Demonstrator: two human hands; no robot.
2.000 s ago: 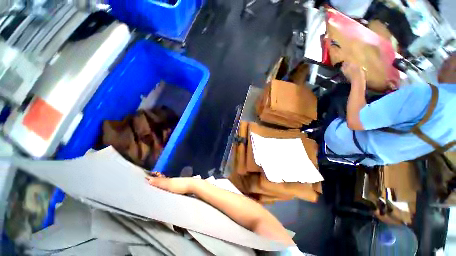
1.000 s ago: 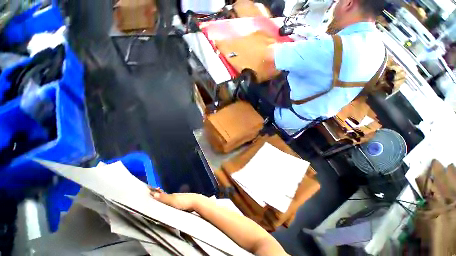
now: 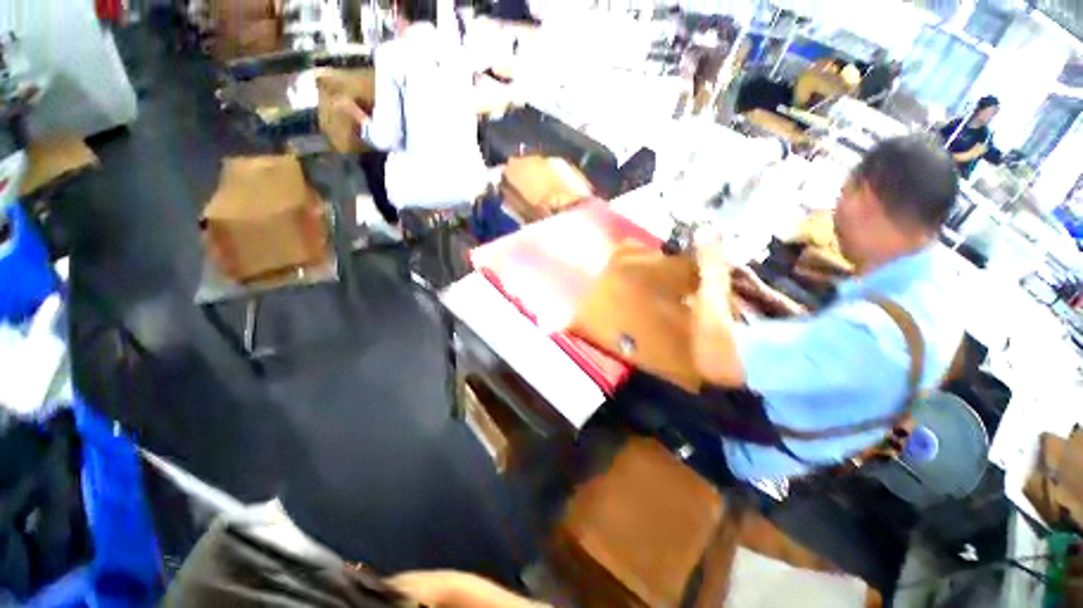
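Note:
A loose stack of pale grey and brownish sheets [image 3: 264,561] shows at the bottom left, cut off by the picture's bottom edge. It is tilted and its layers fan apart. My right hand [image 3: 416,584] is at the bottom edge, blurred and mostly cut off, against the stack's far edge with the forearm running right. It holds the sheets; its fingers are hard to make out. My left hand is not in view.
Blue bins [image 3: 116,505] stand at the left. Brown panels lie on a small stand [image 3: 267,287]. A seated person in light blue [image 3: 831,362] works at a red-topped table [image 3: 534,267]. More brown stacks [image 3: 641,517] are below. A fan [image 3: 938,449] stands right.
The view has swung up and forward along the aisle. The sheets and my right hand have dropped towards the bottom edge. The seated person and red-topped table appear lower; another seated person shows behind.

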